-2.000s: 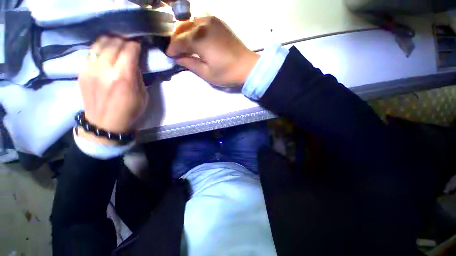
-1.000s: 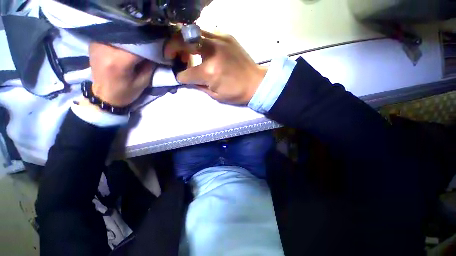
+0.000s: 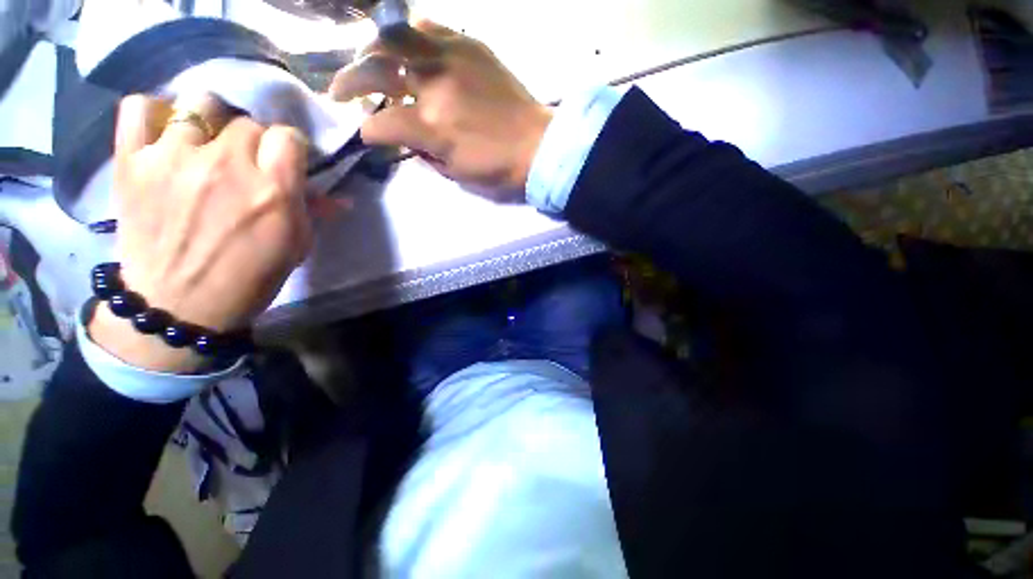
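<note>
The grey-white and black cloth (image 3: 244,85) lies at the upper left of the machine table, bent in a curve with a black band along it. My left hand (image 3: 210,209), with a ring and a black bead bracelet, grips the cloth from above. My right hand (image 3: 453,113) pinches a dark edge of the cloth between thumb and fingers, close to the needle area. The grey-white knob (image 3: 391,14) is at the top edge, just above my right hand. The needle itself cannot be made out.
The pale table (image 3: 725,130) has a ruled-looking front edge (image 3: 487,269). Scissors or snips (image 3: 904,48) lie at the upper right. Tangled grey-white and black cut pieces (image 3: 232,447) hang or lie below the table at the left.
My left hand has moved left and lower, away from my right hand. The cloth has turned into a curve. My right hand has shifted slightly up and left, its fingers more spread.
</note>
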